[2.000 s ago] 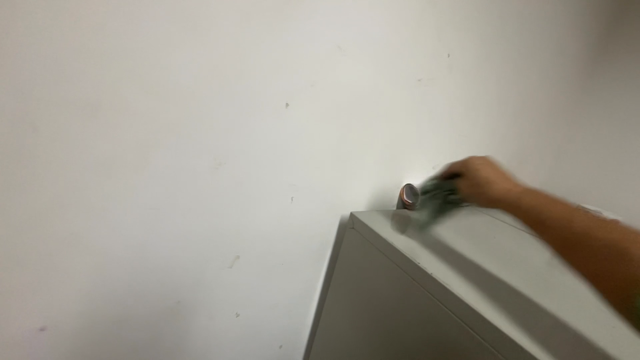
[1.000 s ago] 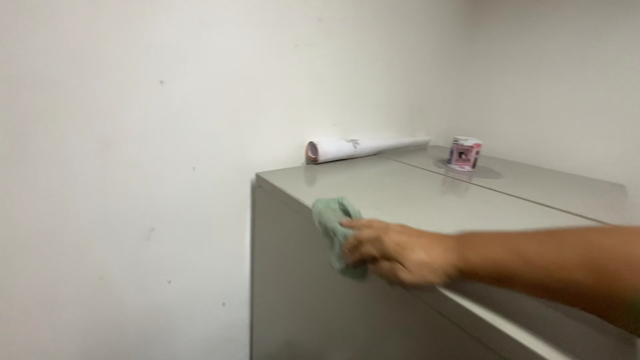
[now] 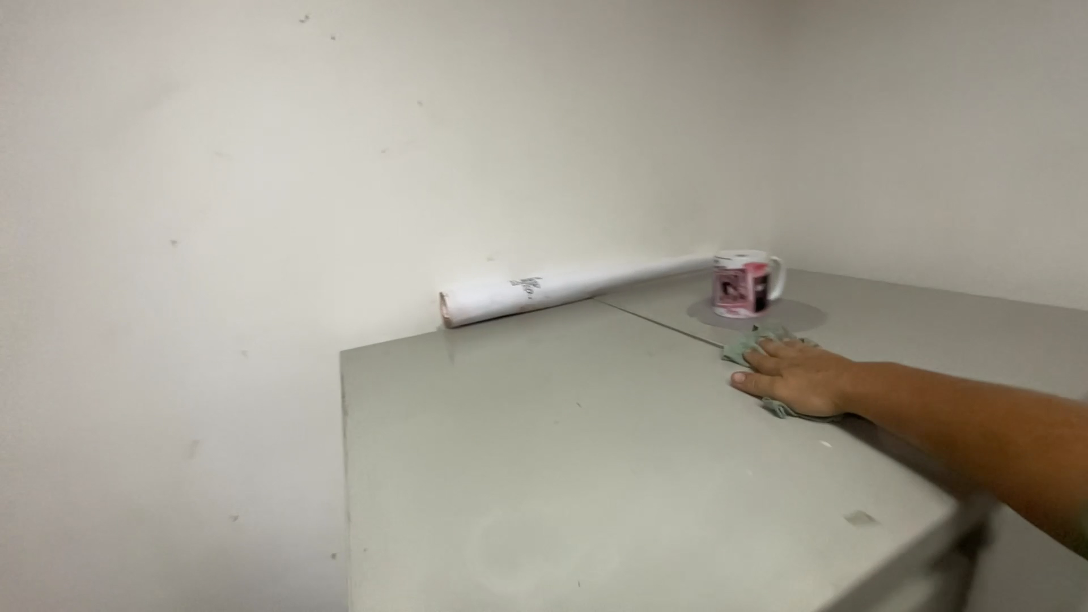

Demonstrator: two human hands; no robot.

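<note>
My right hand (image 3: 795, 378) lies palm down on a grey-green cloth (image 3: 744, 347), pressing it against the top of a grey cabinet (image 3: 544, 450). Parts of the cloth stick out past the fingertips and below the palm; the rest is hidden under the hand. Just beyond the fingers, a white mug with pink and dark pictures (image 3: 741, 287) stands upright on a round grey mat or disc (image 3: 803, 316). My left hand is out of view.
A long white roll (image 3: 544, 293) with dark writing lies along the back wall, its near end at the left. A seam crosses the cabinet top. Pale walls meet in a corner behind the mug. The cabinet's front edge runs at the lower right.
My right hand has gone with the cloth from the cabinet's near edge to the top surface close to the mug. The view has shifted and shows more of the top.
</note>
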